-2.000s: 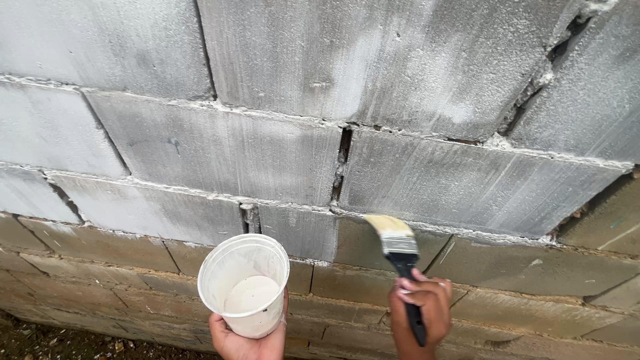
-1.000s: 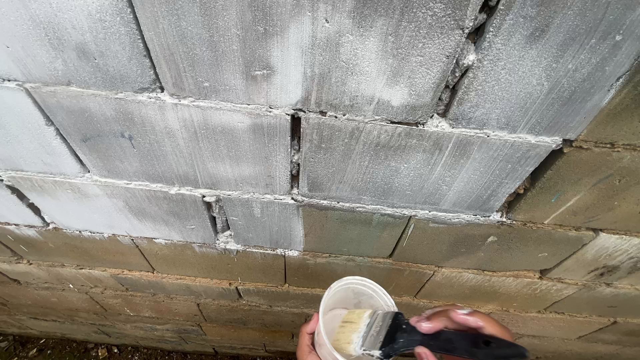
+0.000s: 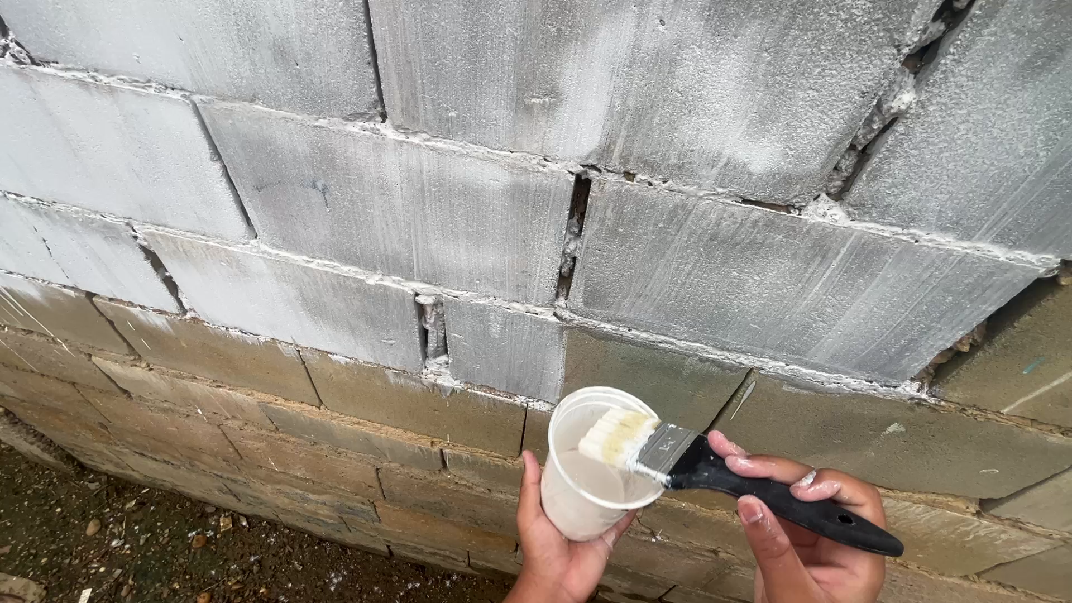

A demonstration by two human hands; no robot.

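Note:
My left hand [image 3: 563,553] holds a white plastic cup [image 3: 578,502] from below, with thin whitish paint [image 3: 590,473] inside. Between the thumb and fingers of my right hand [image 3: 808,519] is the black handle of a flat paintbrush [image 3: 779,500]. Its pale, paint-wetted bristles lie over the cup's mouth, near the inner wall, and the metal ferrule is by the rim. White paint marks the fingers of my right hand. Behind both hands stands a concrete block wall [image 3: 402,218], coated whitish-grey on its upper courses and bare brown-grey lower down.
Open, rough mortar joints [image 3: 574,239] run between some blocks. A jagged gap [image 3: 888,109] crosses the upper right. Dark soil [image 3: 167,536] with small stones and debris lies along the wall's foot at lower left.
Two seconds ago the brush was against the wall, right of the cup; one second ago it was at the cup's mouth, where it is now. The view has shifted somewhat.

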